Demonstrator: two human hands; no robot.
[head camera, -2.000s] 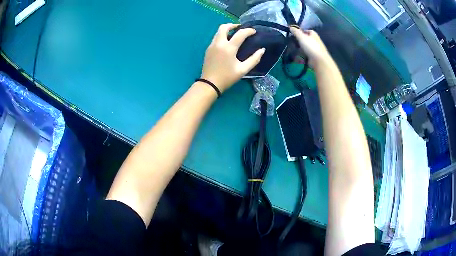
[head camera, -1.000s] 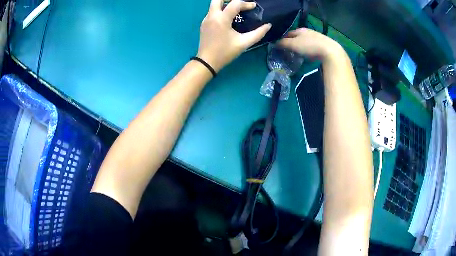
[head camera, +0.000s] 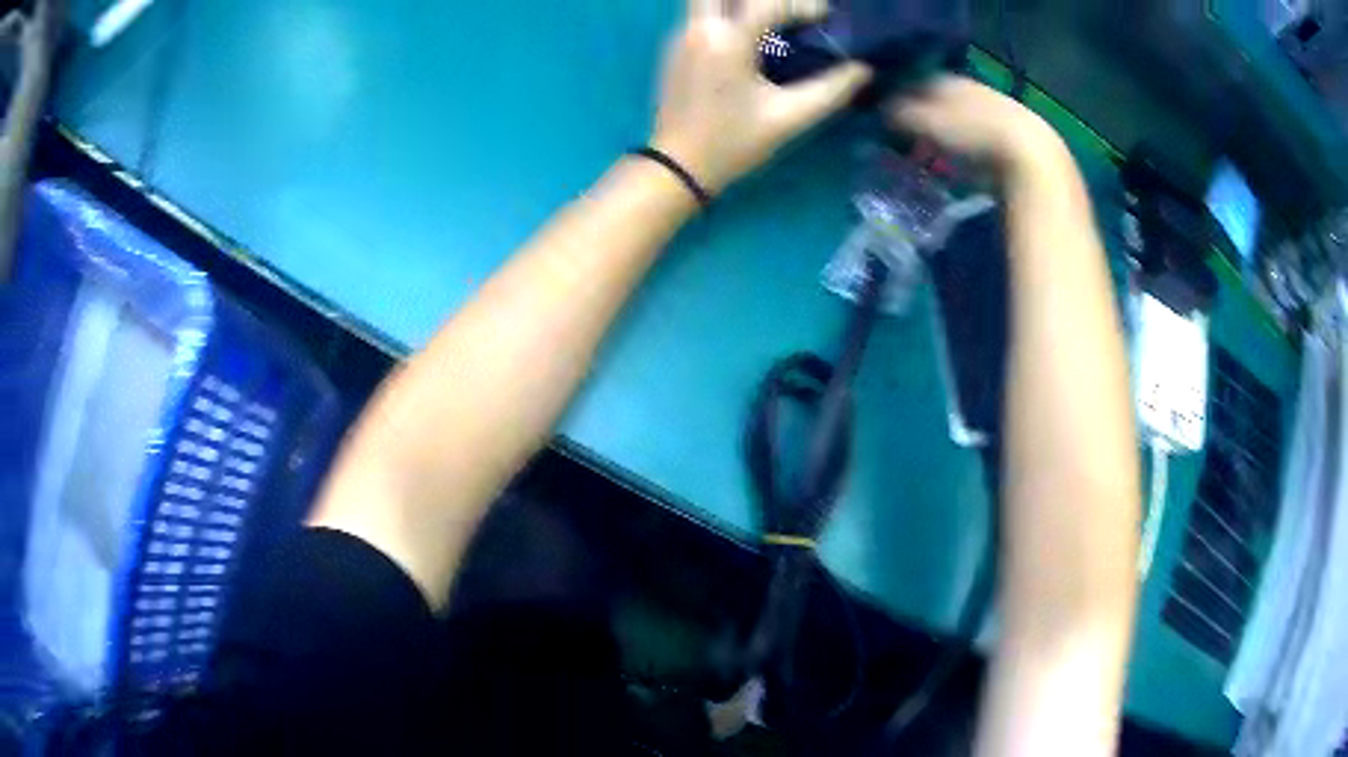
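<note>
The frame is blurred. My left hand (head camera: 747, 89) grips a black corded unit (head camera: 813, 52) at the top edge, thumb along its near side; the picture's edge cuts off part of both. My right hand (head camera: 946, 119) is at the unit's right end; its fingers are blurred, and I cannot tell if they grip it. A coiled black cable (head camera: 798, 429) with a yellow tie hangs over the bench's near edge, its end in clear wrap (head camera: 880, 244). A second black unit (head camera: 971, 318) lies partly behind my right forearm.
Green bench mat (head camera: 444, 163). A white power strip (head camera: 1171, 370), black label sheet (head camera: 1230, 510) and white stack (head camera: 1301, 577) are at the right. A lit display (head camera: 1233, 207) is behind the strip. A blue crate (head camera: 200, 503) is at the left. A white strip (head camera: 118, 18) lies far left.
The view has shifted, so bench things sit further right. The held unit was lower in view two seconds ago. My right hand has left the cable it held then and is by the unit.
</note>
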